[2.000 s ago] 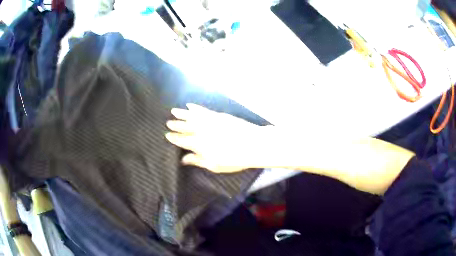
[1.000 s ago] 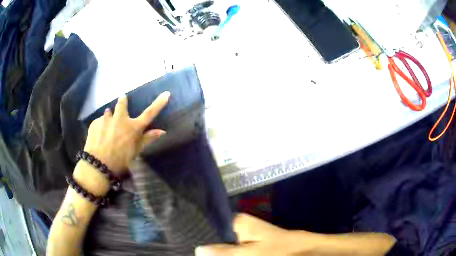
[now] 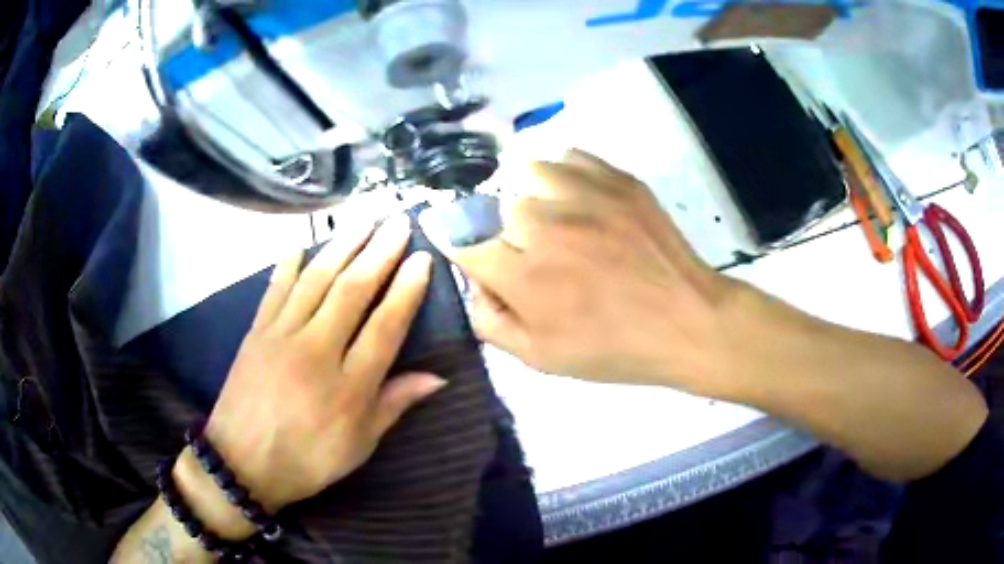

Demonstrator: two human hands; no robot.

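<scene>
The dark garment with a striped brown-black part [image 3: 385, 474] lies on the white machine table, its plain dark band running up to the needle area. My left hand [image 3: 330, 364] lies flat on it, fingers slightly spread and pointing at the presser foot. My right hand [image 3: 584, 264] is curled at the garment's right edge beside the presser foot; its fingers partly hide that edge, so a grip cannot be told. A grey patch shows on or at a finger. The sewing machine head [image 3: 264, 99] stands just beyond the fingertips; the needle point is not clear.
A black smartphone [image 3: 754, 143] lies at the right back. Red-handled scissors [image 3: 936, 281] and a slim yellow-orange tool [image 3: 864, 187] lie right of it. A ruler scale [image 3: 661, 490] follows the curved front edge. Dark cloth hangs at the left [image 3: 33, 198]. An orange cord shows at the right edge.
The view has moved closer to the machine. The garment's band is now at the needle area. My right hand has come up from the lower edge to the presser foot; my left hand has moved forward.
</scene>
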